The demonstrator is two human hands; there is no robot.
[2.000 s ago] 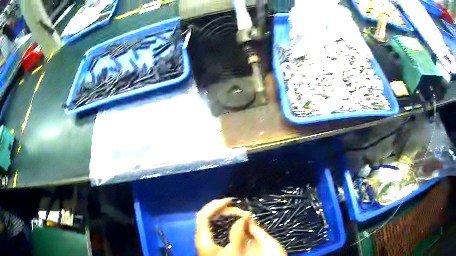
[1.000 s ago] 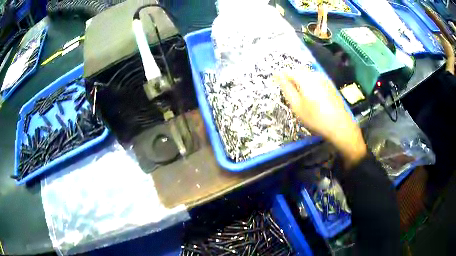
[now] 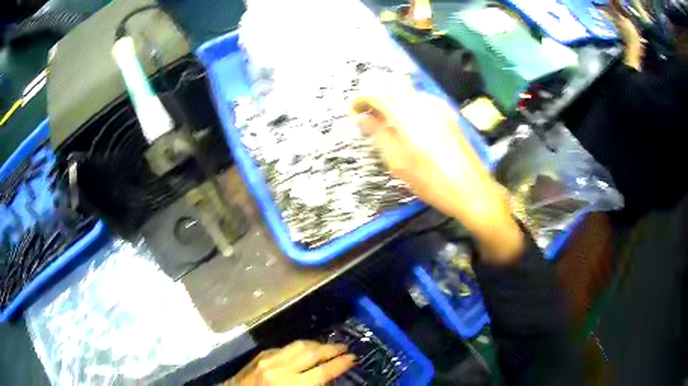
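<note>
My right hand (image 3: 426,147) is over the blue metal-parts tray (image 3: 305,255), its blurred fingertips at the heap of small silver pieces (image 3: 317,158). Whether it holds any is unclear. My left hand (image 3: 302,365) is at the bottom edge, partly cut off, back of the hand up, beside the barrel bin (image 3: 411,360). Its fingers point right over the slim black barrels (image 3: 366,348). What is under the fingers is hidden.
The press (image 3: 177,162) with its pale-sleeved handle stands left of the tray. A clear bag (image 3: 113,324) lies before it. The left tray (image 3: 56,271) holds black pieces. A green box (image 3: 513,49) stands back right. Another person's hand (image 3: 630,38) shows far right.
The view has swung right since the first frame. My right hand has come over the metal-parts tray and remains there. My left hand, out of view one second ago, shows at the bottom.
</note>
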